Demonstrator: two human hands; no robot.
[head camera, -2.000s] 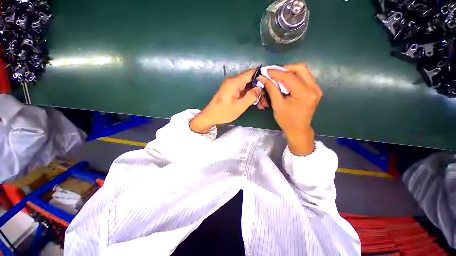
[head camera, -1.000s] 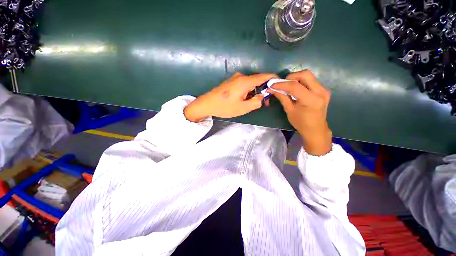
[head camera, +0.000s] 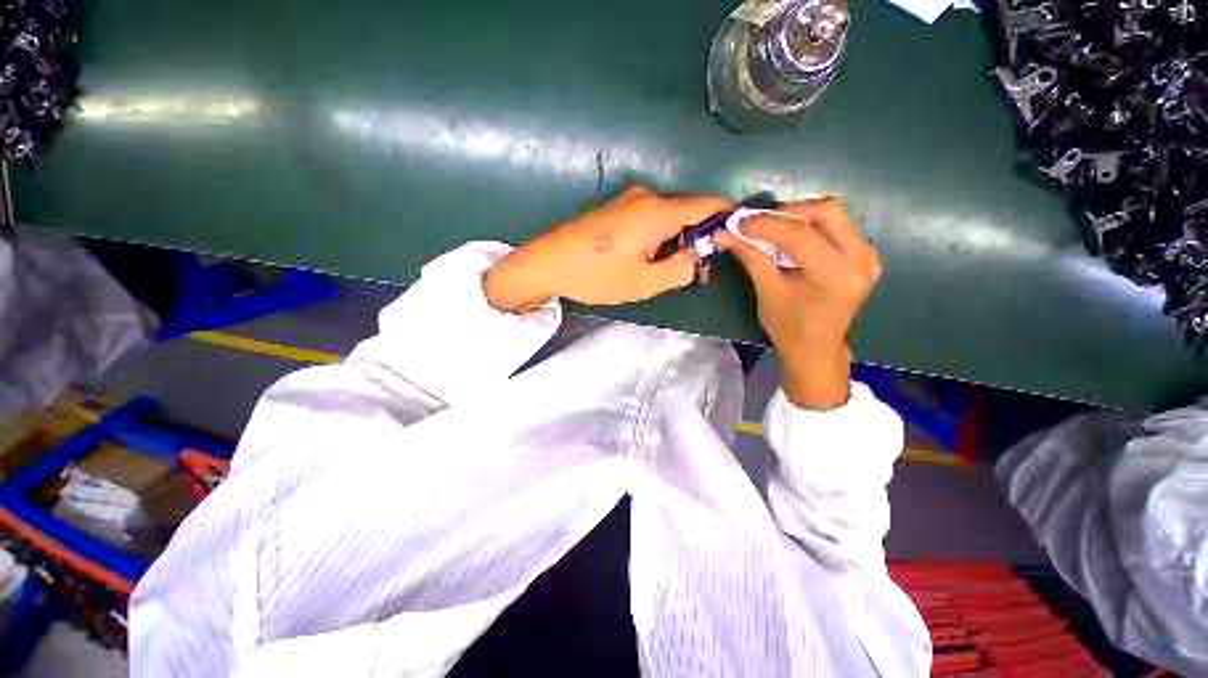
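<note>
My left hand (head camera: 612, 252) is closed on a small black clipped unit (head camera: 690, 237), held above the near edge of the green bench. The fingers hide part of the unit. My right hand (head camera: 816, 274) pinches a small folded white cloth (head camera: 758, 233) between thumb and fingers. The cloth is at the unit's right end and appears to touch it. A clear glass bottle with a silver metal top (head camera: 782, 60) stands on the bench beyond my hands.
A wide pile of black and silver clipped units (head camera: 1126, 146) lies at the right, another pile (head camera: 33, 73) at the far left. White wipes (head camera: 923, 7) show at the top edge. Grey-white sleeves of other people (head camera: 1119, 510) show at both sides. Blue-framed rack (head camera: 80, 464) at lower left.
The view has shifted, so the bottle sits further right and more white wipe shows at the top. The unit now lies more level, and the cloth has moved to its right end.
</note>
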